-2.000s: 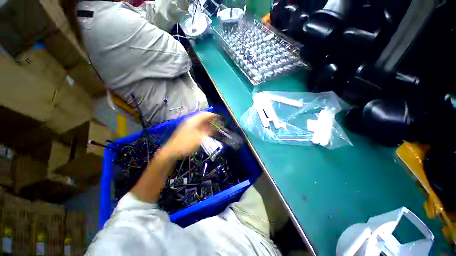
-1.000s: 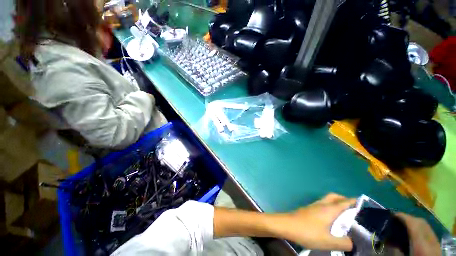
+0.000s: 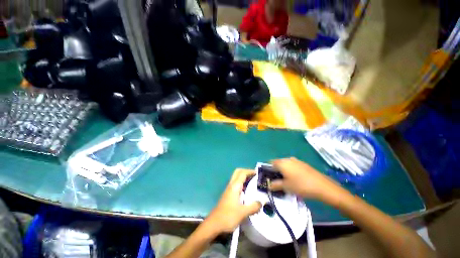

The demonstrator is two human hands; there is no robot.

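Observation:
A white round camera housing is at the bench's front edge, with its centre hole showing and two white antennas pointing down from its sides. My left hand grips the housing's left side, thumb on its face. My right hand holds a small black part at the white rectangular frame on the housing's upper side. A black cable runs from this part down across the housing face. The fingers partly hide the black part, so its seating cannot be told.
A small-parts bag lies left and an antenna bag with blue wires right. Black shells are heaped behind, beside a component tray. A blue bin is at lower left. A person in red is at the back.
The view has swung right. The housing and black part are now in front of me at the bench edge, with both hands on them. The antenna bag has come into view.

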